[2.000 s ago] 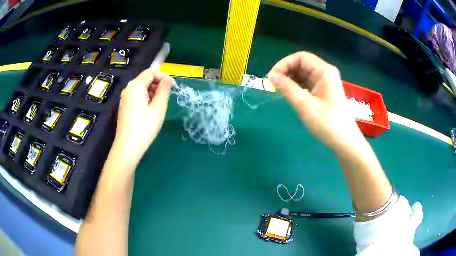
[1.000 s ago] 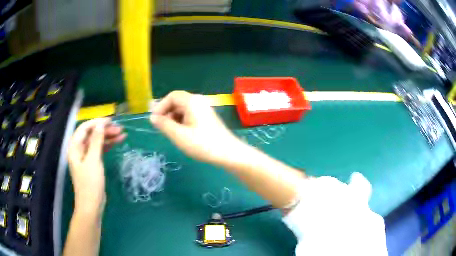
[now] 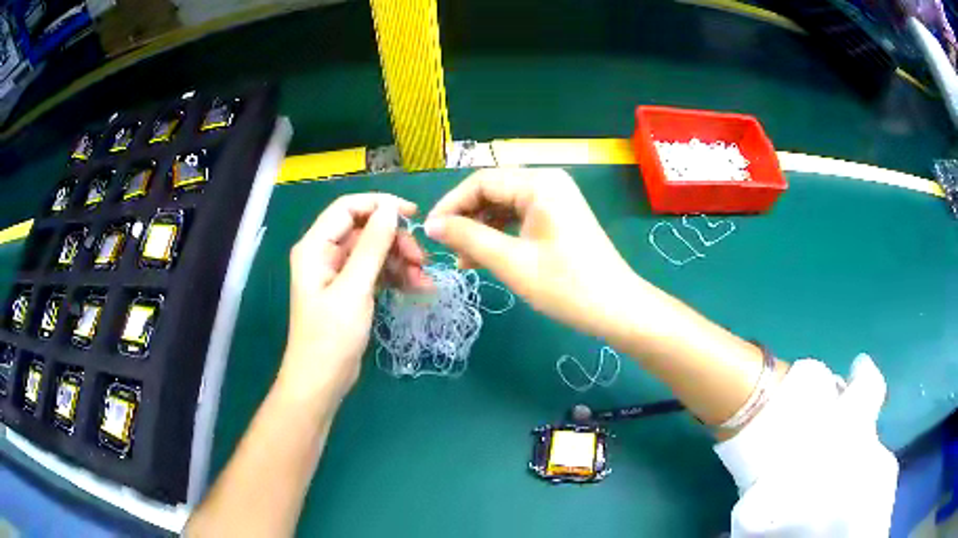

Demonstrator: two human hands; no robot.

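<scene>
My left hand [image 3: 352, 263] and my right hand [image 3: 515, 236] are close together above the pile of sealing rings [image 3: 429, 326]. A thin pale sealing ring [image 3: 417, 225] shows between their fingertips, pinched by both hands; most of it is hidden by the fingers. The tangled pale pile lies on the green mat, partly behind my left fingers. A single ring [image 3: 589, 370] lies apart, right of the pile. A watch housing [image 3: 570, 452] lies face up below it, with a small round part [image 3: 582, 413] at its upper edge.
The foam tray [image 3: 189, 368] with rows of housings is at left. The red parts bin [image 3: 714, 189] with small white parts stands at far right. Loose rings [image 3: 690, 240] lie below it. Black tweezers [image 3: 641, 410] lie partly under my right forearm. A yellow post [image 3: 412, 84] stands behind.
My hands have come closer together than one second ago, and the ring stretched between them is now mostly hidden. Since two seconds ago, the pile has left my hands and loose rings lie by the bin.
</scene>
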